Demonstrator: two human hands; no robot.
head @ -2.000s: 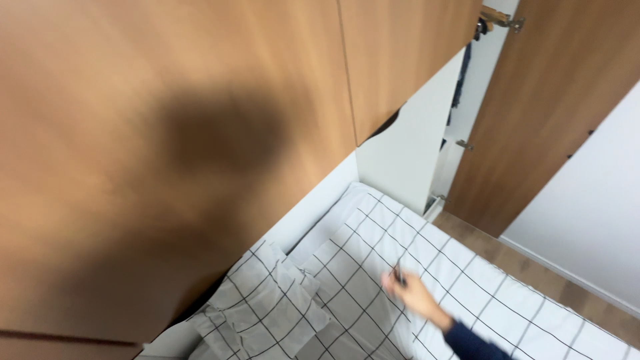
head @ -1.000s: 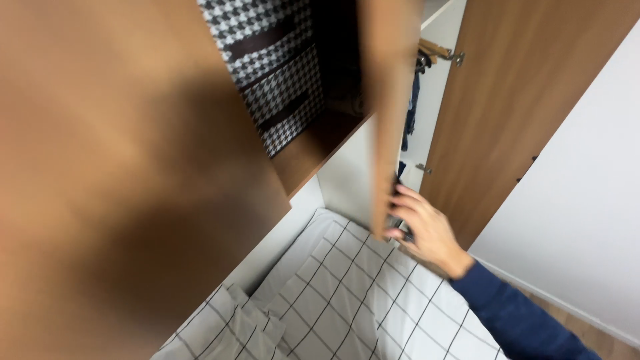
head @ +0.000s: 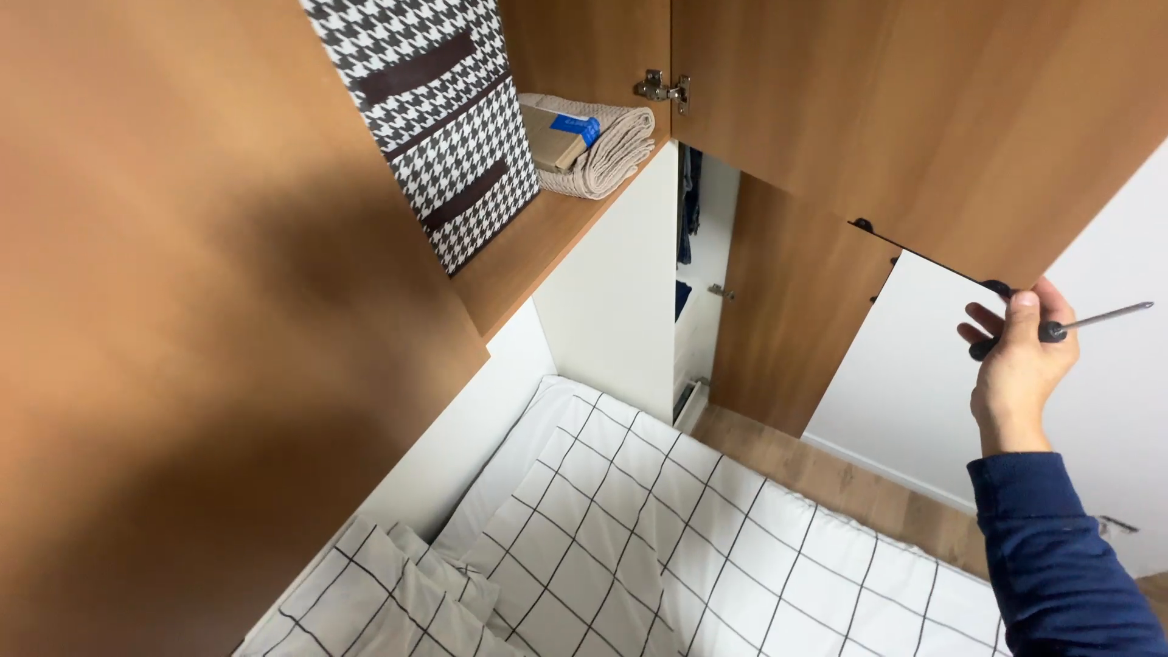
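My right hand [head: 1022, 356], in a navy sleeve, holds a Phillips-type screwdriver [head: 1104, 317] with a black handle, its shaft pointing right. The fingertips of that hand also touch the lower edge of the open wooden cabinet door [head: 912, 119], beside a black edge pull. A metal hinge [head: 664, 88] joins this door to the overhead cabinet. Inside the cabinet stand houndstooth fabric storage boxes [head: 465, 137] and a folded beige knit textile [head: 620, 151] with a small cardboard box [head: 557, 139] on it. My left hand is out of view.
Below lies a bed with a white, black-checked cover [head: 730, 538]. A closed wooden cabinet door [head: 228, 319] fills the left side, close by. Behind the white side panel [head: 611, 292] is an open wardrobe with hanging dark clothes [head: 690, 201] and a wooden door [head: 776, 301].
The overhead cabinet door has swung from closed to wide open. My right hand has moved up and to the right with it, from above the bed. The boxes and folded textile have come into view.
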